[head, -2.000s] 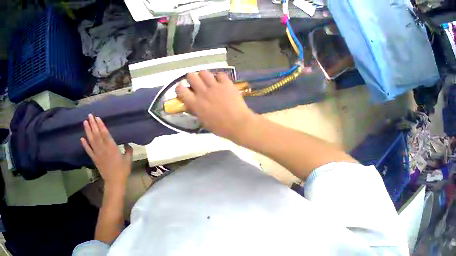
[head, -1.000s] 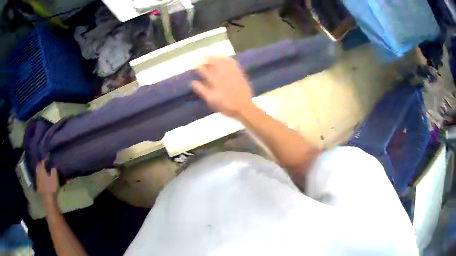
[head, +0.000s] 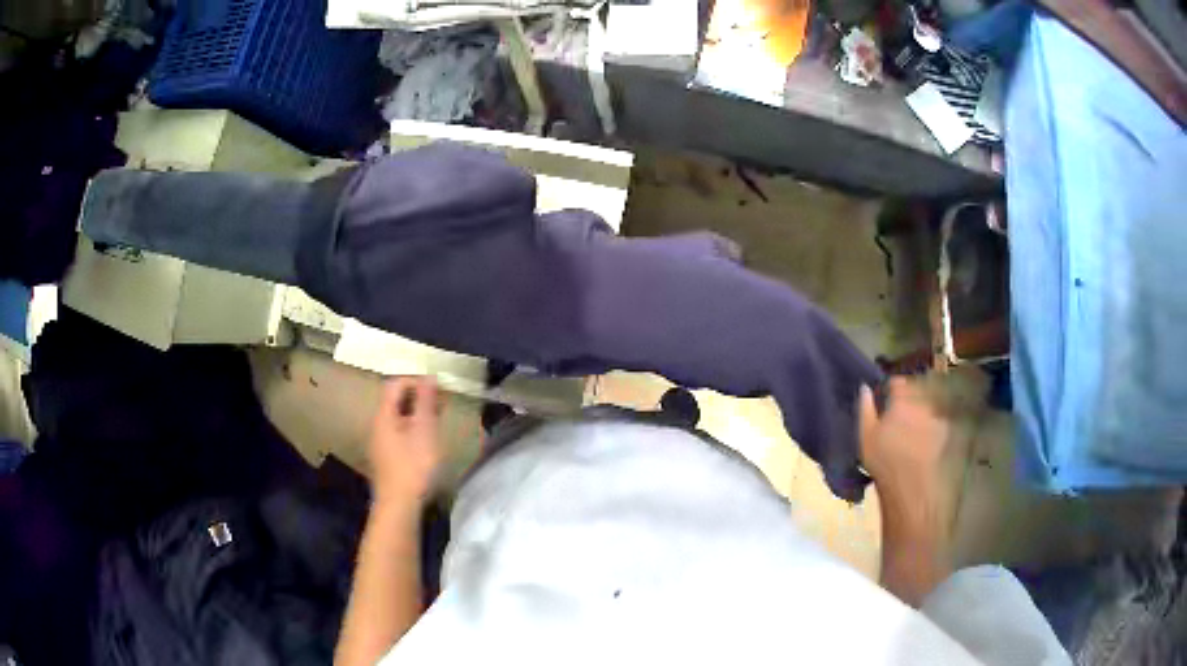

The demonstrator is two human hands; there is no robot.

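The dark purple-grey trouser leg [head: 651, 306] is bunched over the middle of the padded arm board, and its right end hangs off in folds. The board's bare round end [head: 195, 221] shows at the left. My right hand [head: 907, 423] grips the trouser leg's end at the right, slightly blurred. My left hand [head: 408, 423] is off the cloth, near the board's front edge, with fingers curled; whether it holds anything is unclear. The iron is not in view.
A dark garment heap [head: 221, 559] with a small label lies at the lower left. A blue crate [head: 267, 65] stands at the upper left. A grey side table [head: 833, 124] holding papers is beyond the board. Light-blue sheeting [head: 1106, 286] hangs at the right.
The trouser leg has slid rightward, baring the board's left end, and is bunched. My right hand moved right and took the cloth's end. My left hand left the board's left end and moved right.
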